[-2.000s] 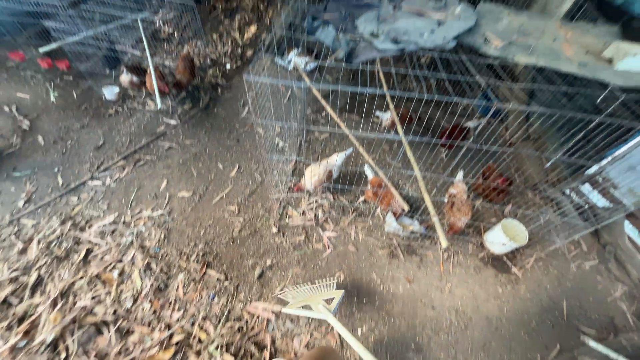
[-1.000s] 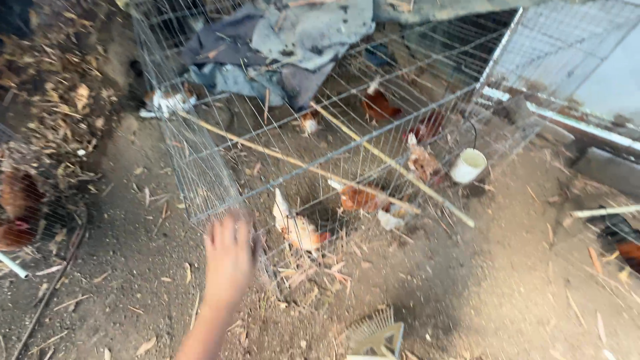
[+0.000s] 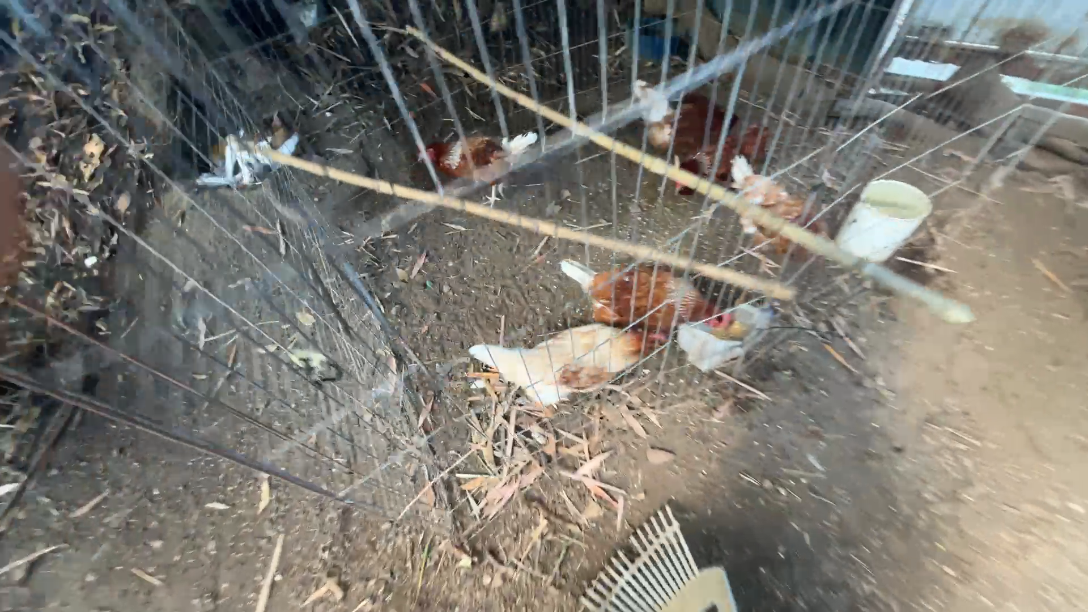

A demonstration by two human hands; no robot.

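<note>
Neither of my hands is in view. A pale fan rake head [image 3: 659,565] lies at the bottom edge on the dirt, its handle out of frame. Beyond it stands a wire mesh cage [image 3: 374,314] holding several chickens. A white and tan hen [image 3: 578,361] pecks beside a brown hen [image 3: 642,296] near a pale torn container [image 3: 722,340]. Two long poles, one bamboo-like stick [image 3: 527,223] and another thicker pole [image 3: 680,170], slant through the wire. A white bucket [image 3: 886,219] sits at the right among the wires.
Dry leaves [image 3: 527,459] are piled at the cage's near corner. A dark thin rod or cable [image 3: 187,438] crosses the lower left. White crumpled material [image 3: 246,160] hangs at the left mesh. Leaf litter [image 3: 76,170] covers the ground at the upper left.
A hand that reached to the cage's near corner one second ago is out of view. The grey cloths on the cage have left the picture as the view moved closer.
</note>
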